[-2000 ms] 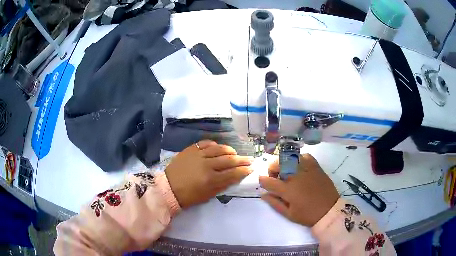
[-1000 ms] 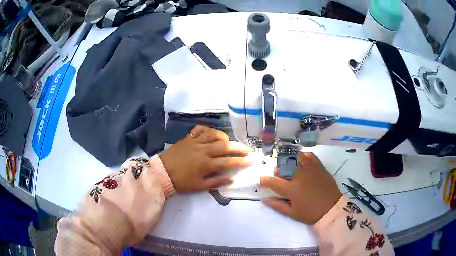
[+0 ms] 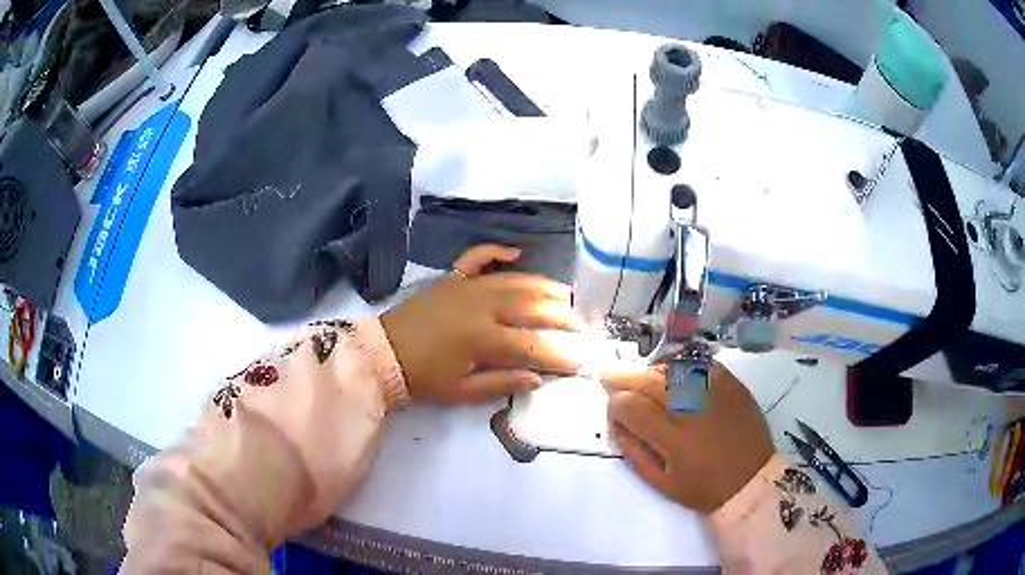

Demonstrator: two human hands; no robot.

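Observation:
The dark grey garment panel (image 3: 292,169) lies heaped left of the white sewing machine (image 3: 776,213). White pocketing (image 3: 495,157) lies on its right part, and more white cloth (image 3: 568,416) shows below the needle area, with a small dark grey piece (image 3: 514,436) at its left edge. My left hand (image 3: 489,337) lies flat on the cloth, fingers spread, fingertips beside the brightly lit presser foot. My right hand (image 3: 691,432) rests on the white cloth just right of and below the foot, partly behind a metal attachment. The needle is lost in the glare.
Black thread snips (image 3: 830,463) lie right of my right hand. A dark reddish-edged slab (image 3: 879,393) lies by the machine's base. A pale green thread cone (image 3: 903,70) stands behind the machine. Orange-red handles (image 3: 23,335) show at the far left, and a ruled strip runs along the front edge.
The view has shifted, so the machine sits further right. More white cloth and the small dark grey piece show below my left hand. Both hands stay by the presser foot.

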